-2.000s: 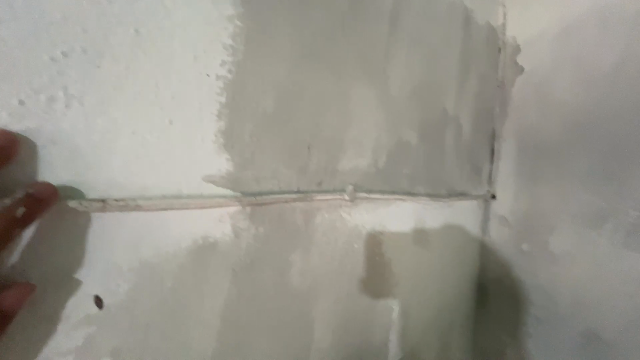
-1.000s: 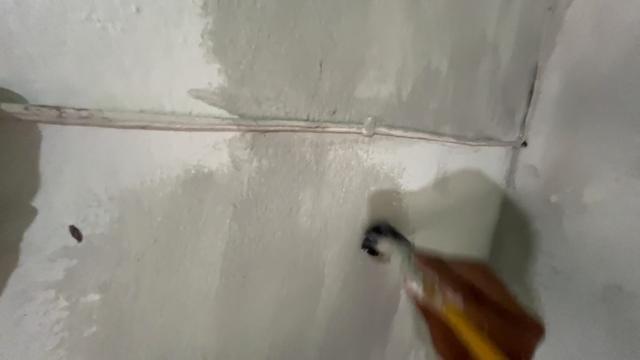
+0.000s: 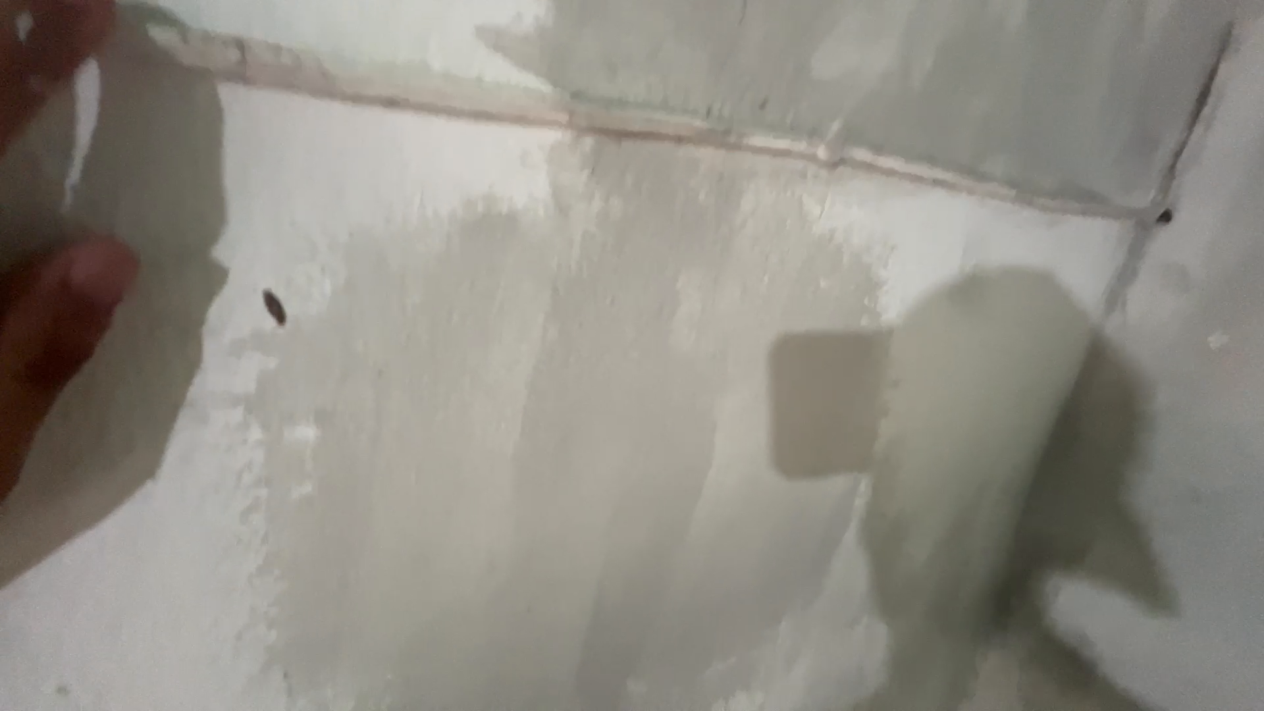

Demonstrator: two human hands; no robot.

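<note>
At the left edge, parts of my left hand [image 3: 64,316] show: two fingertips apart, over the wall, with a thin whitish streak between them. The palm is cut off, so I cannot tell whether it holds something. My right hand is out of view. A dark shadow [image 3: 1066,474] falls on the right part of the wall. The wall [image 3: 444,444] is white with broad grey-green, wet-looking patches. A squarish darker patch [image 3: 825,405] lies just left of the shadow.
A raised, rough seam [image 3: 691,128] crosses the upper wall down to a small dark hole [image 3: 1165,215] at the corner. The adjoining wall [image 3: 1215,444] stands at the right. A small dark mark [image 3: 274,306] sits near my left hand.
My right hand, with a yellow-handled tool with a dark tip against the wall one second ago, has left the view. My left hand is back in view at the left. The view is closer.
</note>
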